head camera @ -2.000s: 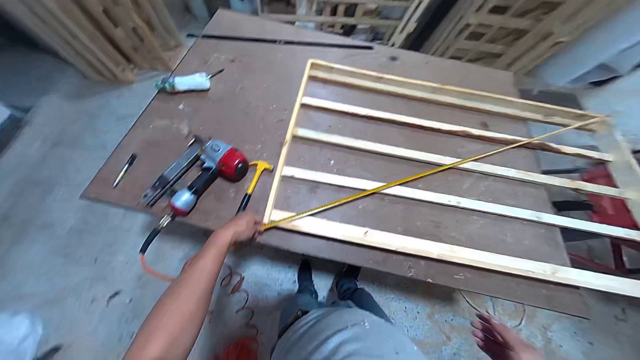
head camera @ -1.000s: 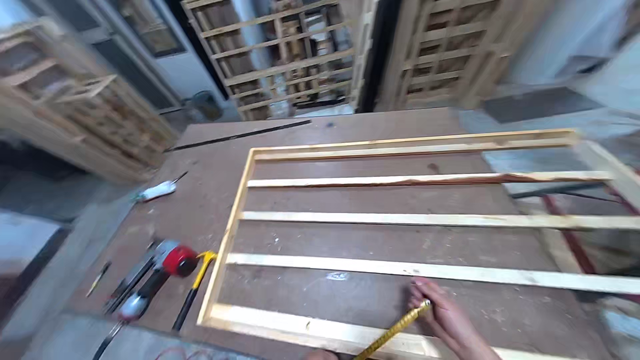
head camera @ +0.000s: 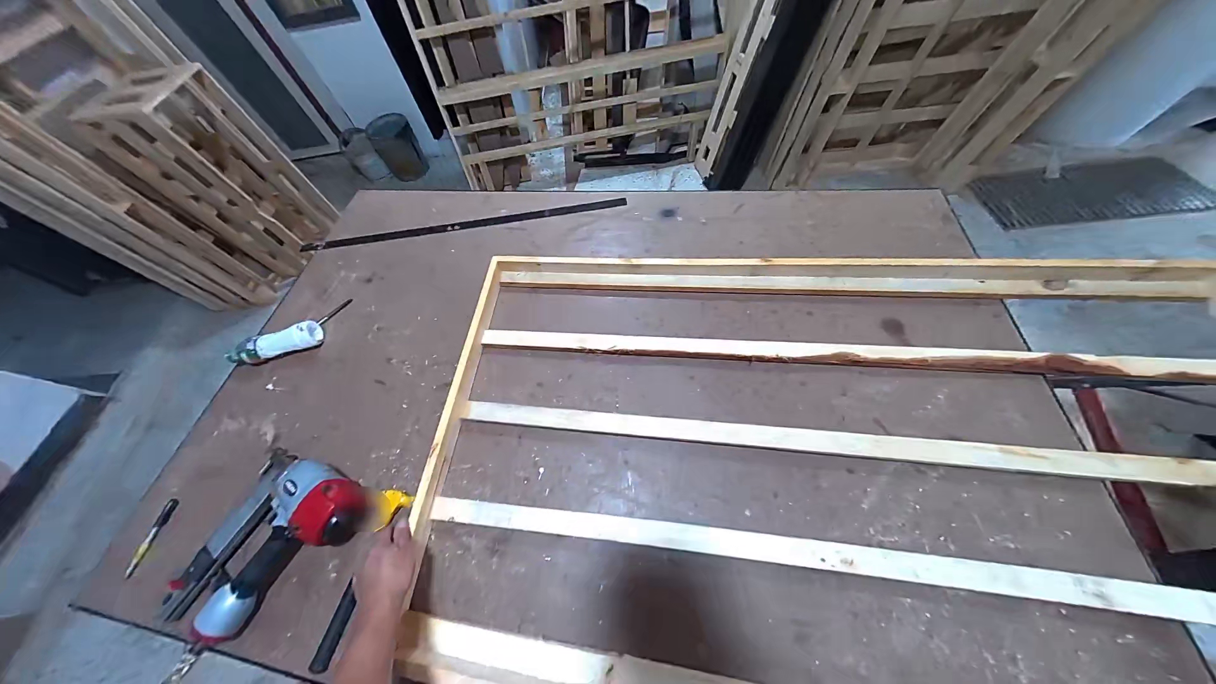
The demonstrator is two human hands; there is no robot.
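My left hand [head camera: 382, 575] is at the lower left, its fingertips against the outer edge of the slatted wooden frame [head camera: 454, 408]; whether they grip it I cannot tell. The hand partly covers a hammer whose yellow head [head camera: 389, 507] shows above it and whose black handle [head camera: 333, 627] shows below left. A red and grey pneumatic nailer [head camera: 318, 503] lies just left of the hand. The frame lies flat, with several pale slats [head camera: 807, 440] running across to the right. My right hand is out of view, and no tape measure shows.
A marker pen [head camera: 152, 539] and a white and green bottle with a thin nozzle [head camera: 285, 342] lie on the brown worktable [head camera: 323, 418]. A dark metal strip [head camera: 465, 225] lies near its far edge. Wooden pallets [head camera: 204, 171] stand at the left, and more wooden frames [head camera: 579, 81] stand behind.
One second ago a yellow tape measure was at my right hand over the near slats; both have gone from view. My left hand now shows at the frame's left rail. The view has shifted.
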